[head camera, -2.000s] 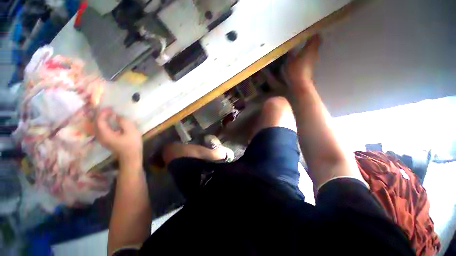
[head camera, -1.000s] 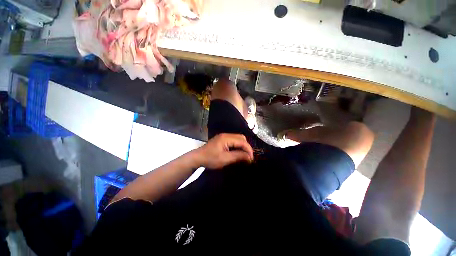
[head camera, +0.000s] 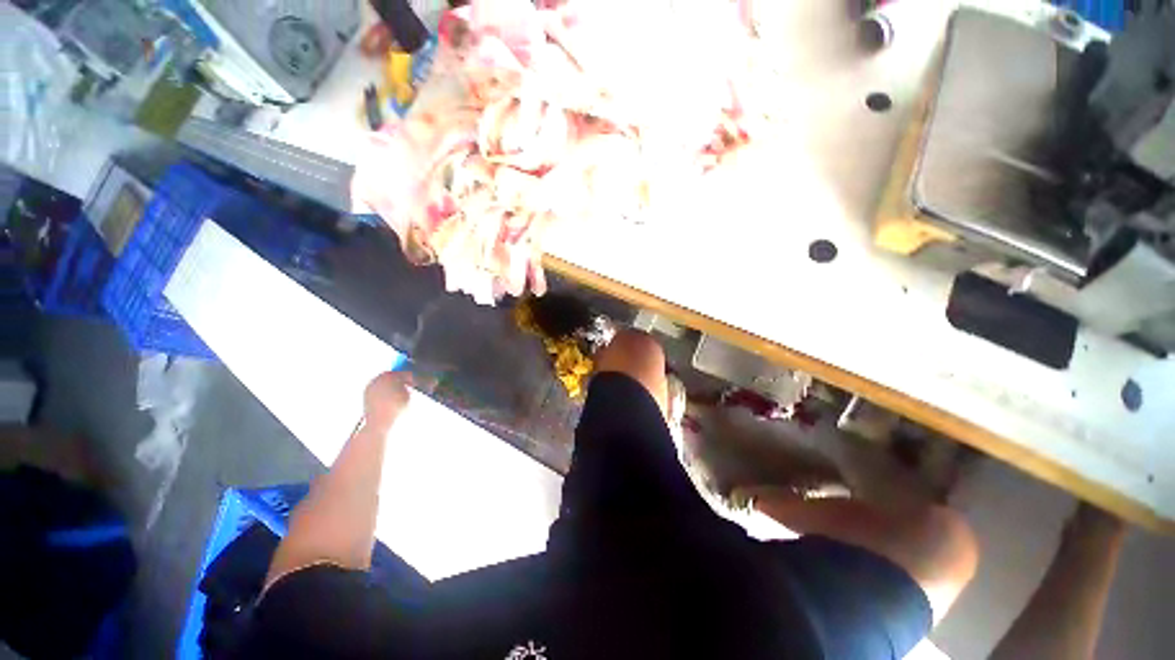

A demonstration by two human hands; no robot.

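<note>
The floral fabric (head camera: 496,168), pale pink-cream with red-pink flowers, lies heaped on the white table, with folds hanging over its front edge. The overlock machine (head camera: 1121,168) is at the upper right, cut off by the picture's edge, with its flat grey cloth plate (head camera: 992,135) on its left. My left hand (head camera: 388,397) is away from the fabric, at the far edge of a long white board, small and blurred; its grip cannot be made out. My right forearm runs up at the lower right to the table's wooden edge; the right hand is hidden there.
The white board (head camera: 451,484) lies left of my legs. Blue crates (head camera: 174,271) stand at the left and lower left. Yellow scraps (head camera: 567,361) lie below the table. Another machine (head camera: 290,45) is at the upper left.
The view has swung left. My left hand has moved from beside the fabric, past my lap, out to the white board. My right arm stays by the table edge.
</note>
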